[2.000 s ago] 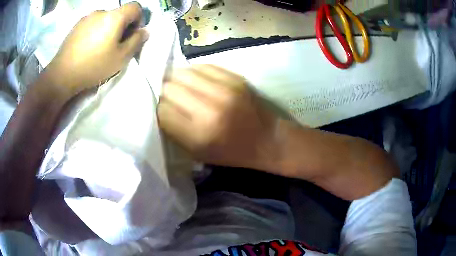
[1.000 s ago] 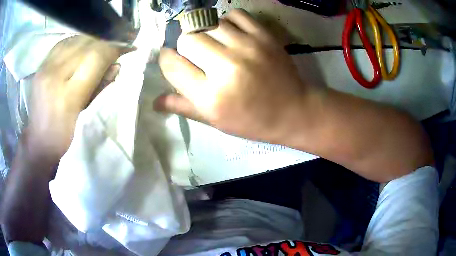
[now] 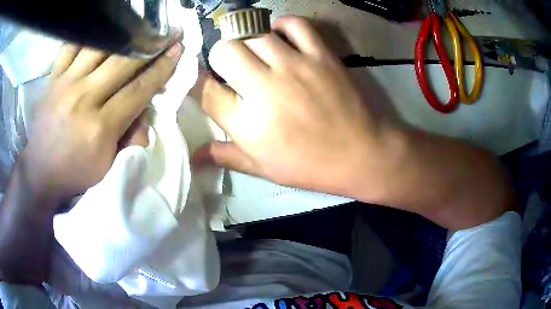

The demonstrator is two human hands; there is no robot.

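Observation:
The white garment piece (image 3: 151, 205) runs from the machine's needle area at the top left down over the table edge to the lap, bunched and folded. My left hand (image 3: 90, 108) lies on its left side, fingers stretched close together toward the metal parts, with the thumb tucked by the cloth. My right hand (image 3: 284, 102) is at the cloth's right edge, just below the ribbed knob (image 3: 244, 23), fingers bent; its fingertips are partly hidden. Whether it grips cloth cannot be told. The needle point itself is hidden by glare and the dark machine part (image 3: 72, 24).
Scissors with a red loop (image 3: 419, 72) and a yellow-orange loop lie on the white table (image 3: 393, 90) at the right. A dark pouch (image 3: 383, 7) is at the top edge. The table's front edge runs below my right forearm.
The machine head and knob have come into view since the oldest frame. Since the middle frame, my left hand has flattened with fingers further forward, and the cloth's upper part has shifted and curved.

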